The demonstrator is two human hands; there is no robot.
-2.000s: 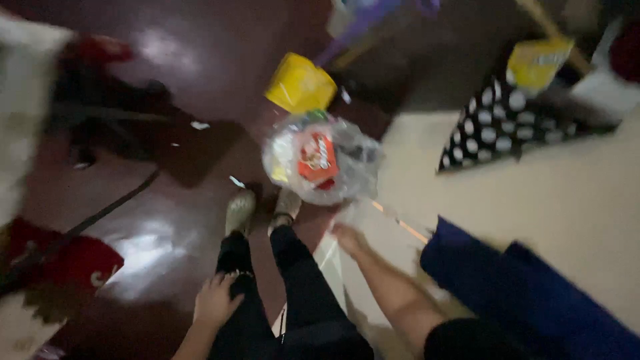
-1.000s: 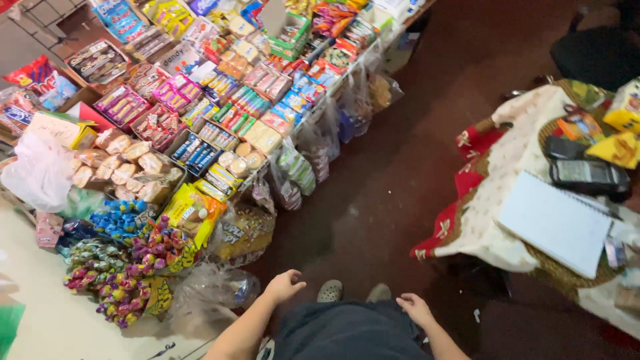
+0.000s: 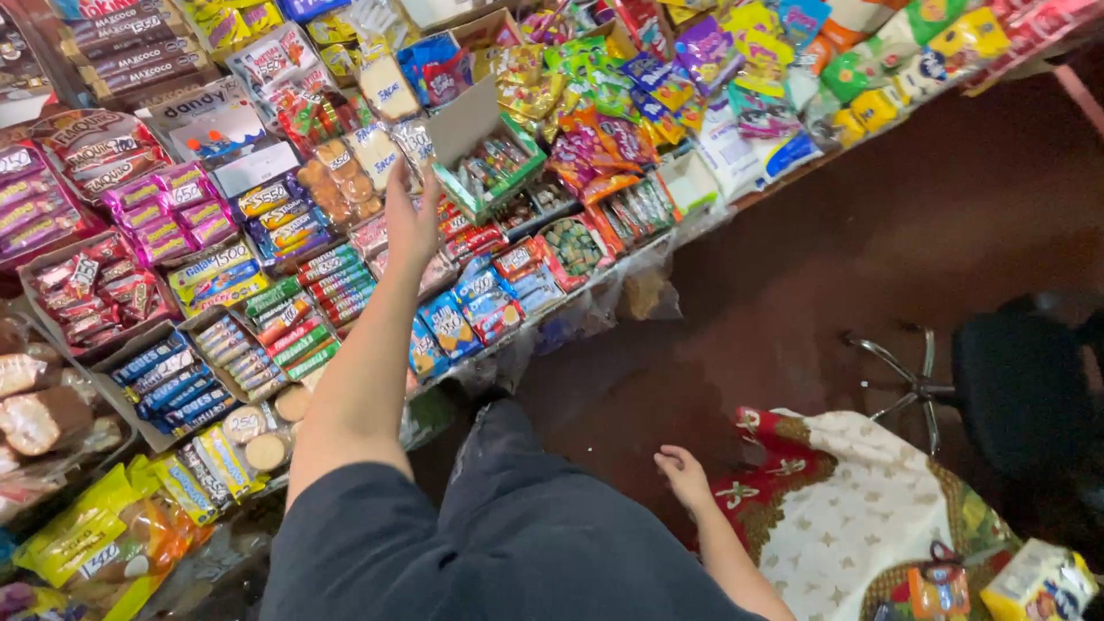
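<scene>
My left hand (image 3: 412, 211) reaches over a display of packaged sweets, its fingertips at a white-wrapped packet (image 3: 376, 155) with a handwritten price. Whether it touches the packet, I cannot tell. Just right of the fingers stands a green box of small wrapped sweets (image 3: 490, 171) with its lid up. Cookie packs (image 3: 340, 179) lie to the left of the fingers, and rolls of candy (image 3: 338, 285) lie left of the wrist. Low at the right, my right hand (image 3: 681, 473) hangs over the dark floor with slightly curled fingers, holding nothing, near the red border of a tablecloth (image 3: 747, 493).
The display's front edge (image 3: 552, 306) runs diagonally, with plastic bags (image 3: 642, 289) hanging below it. A black swivel chair (image 3: 1022, 388) with a metal base stands at the right. On the cloth-covered table (image 3: 849, 517) at lower right are scissors (image 3: 944, 552) and a yellow-and-white pack (image 3: 1039, 580).
My left hand has moved from beside my body out over the sweets. The view has shifted strongly: first the floor and a plastic bag, then the display and tables.
</scene>
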